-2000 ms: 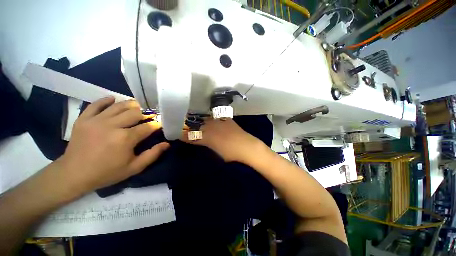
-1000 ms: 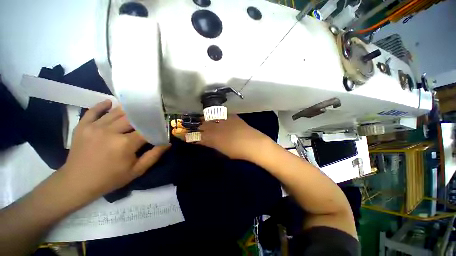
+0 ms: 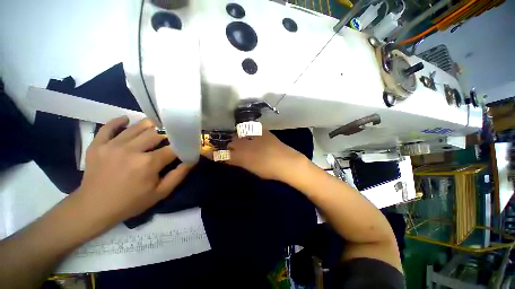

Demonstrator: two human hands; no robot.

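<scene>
A dark navy garment panel point(image 3: 257, 211) lies under the white machine head point(image 3: 316, 79) and hangs toward me. A stiff white strip point(image 3: 73, 103) lies on dark fabric at the left and runs to my left hand. My left hand point(image 3: 132, 161) lies palm down on the fabric, fingers somewhat apart, fingertips at the strip's end and partly hidden by the machine. My right hand point(image 3: 257, 153) is on the fabric right of the lit needle area point(image 3: 208, 141); its fingertips are hidden behind the ribbed cream knobs point(image 3: 249, 129). The needle itself is not clear.
A printed scale point(image 3: 152, 240) shows on the white table below my left hand. Dark fabric point(image 3: 34, 138) lies at the far left. A flat black rectangle point(image 3: 375, 173) lies right of my right forearm. Yellow frames point(image 3: 466, 206) stand beyond at right.
The view has shifted a little, right and then partly back. Both hands stay at about the same places by the needle, and the fabric and strip show no clear movement.
</scene>
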